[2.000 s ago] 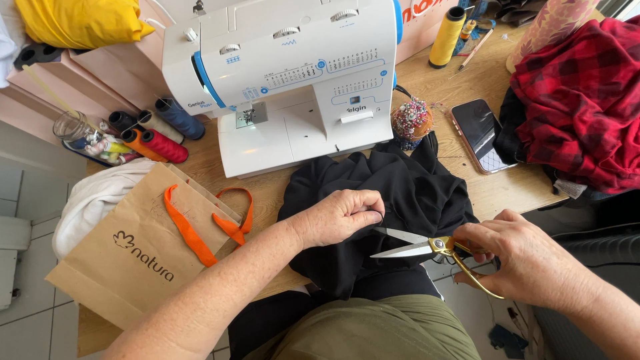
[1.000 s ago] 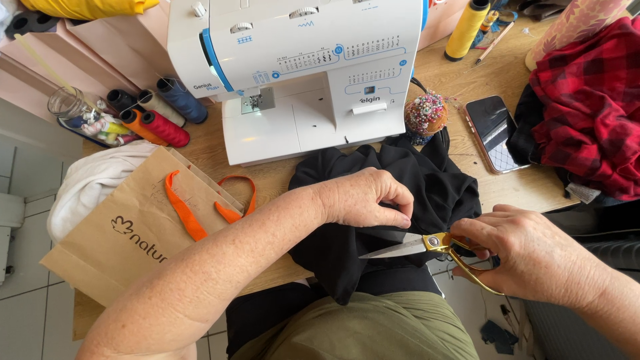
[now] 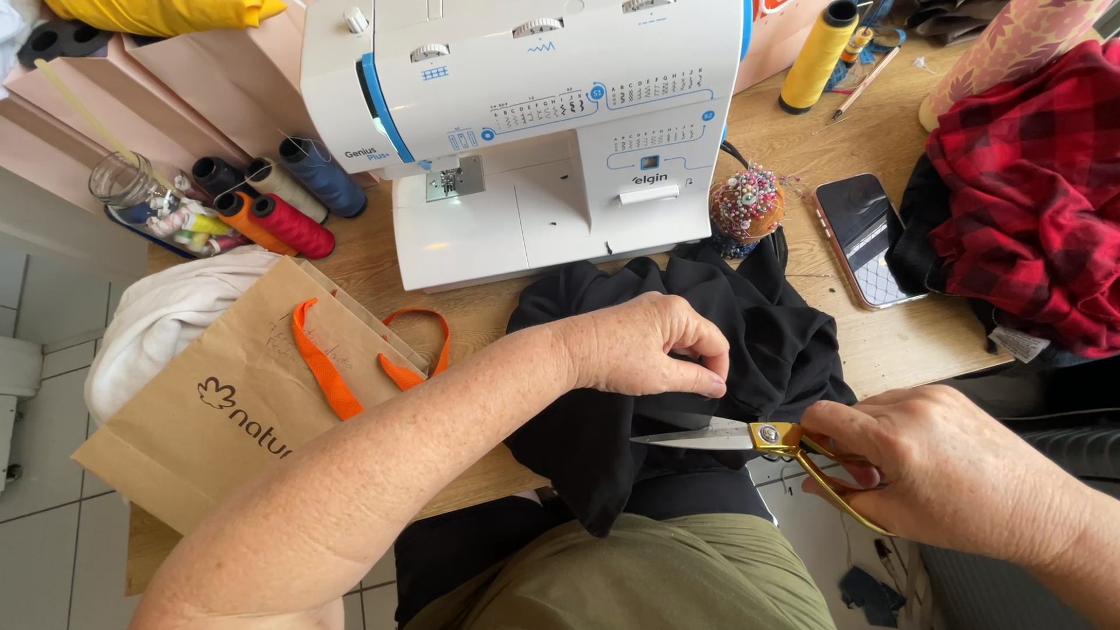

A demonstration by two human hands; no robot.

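Observation:
Black fabric (image 3: pixel 577 446) lies bunched at the table's front edge and hangs over it toward my lap. My right hand (image 3: pixel 910 464) holds gold-handled scissors (image 3: pixel 700 436), their blades pointing left across the fabric and parted a little. Just above the blades is my left hand (image 3: pixel 661 346), its fingers curled and thumb close to the fingertips, over the fabric; whether it pinches a piece of cloth or thread cannot be told. Behind the fabric stands a white sewing machine (image 3: pixel 542 114). A pincushion full of pins (image 3: pixel 748 203) is at the machine's right.
A kraft paper bag (image 3: pixel 210 437) with orange handles leans over white cloth (image 3: pixel 166 324) at left. Thread spools (image 3: pixel 293 229) and a glass jar (image 3: pixel 122 184) stand behind. At right are a smartphone (image 3: pixel 866 236), red plaid fabric (image 3: pixel 1041 201) and a yellow thread cone (image 3: pixel 815 61).
My left hand has moved right and its forearm reaches farther across the view. The scissor blades, wide apart two seconds ago, are now nearer together.

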